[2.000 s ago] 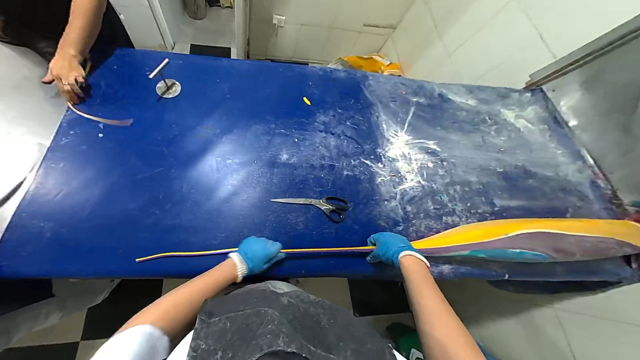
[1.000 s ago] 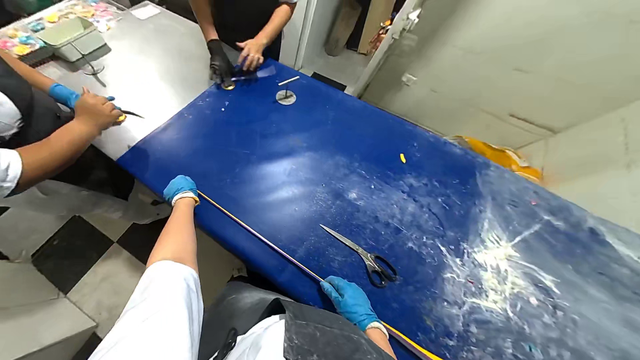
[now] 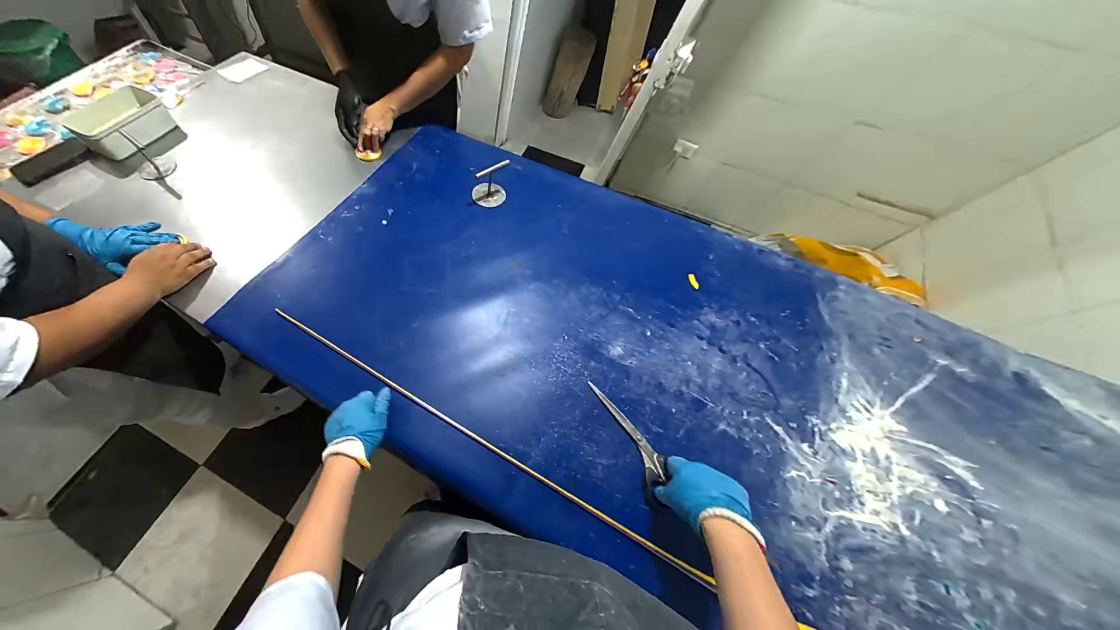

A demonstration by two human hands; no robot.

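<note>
A long thin candy-like rope [image 3: 490, 444], striped yellow and dark, lies diagonally along the near edge of the blue table cover [image 3: 560, 254]. My left hand [image 3: 359, 422], in a blue glove, is beside the rope at the near edge, fingers apart, holding nothing that I can see. My right hand [image 3: 705, 492], also gloved in blue, is on the handles of metal scissors [image 3: 623, 420], whose blades point up and left on the cover. The right forearm hides part of the rope, and a bit of yellow shows beyond it at the bottom edge.
A round metal press with a handle [image 3: 489, 194] stands toward the far side. A small yellow piece [image 3: 694, 281] lies right of centre, near white powder [image 3: 871, 433]. Two people work at the steel table [image 3: 262, 166], which holds a bin [image 3: 121, 122] and a tray of colourful pieces [image 3: 52, 109].
My right hand has moved from the rope to the scissors. My left hand has let go of the rope's thin end and come back toward me. The view turned left earlier.
</note>
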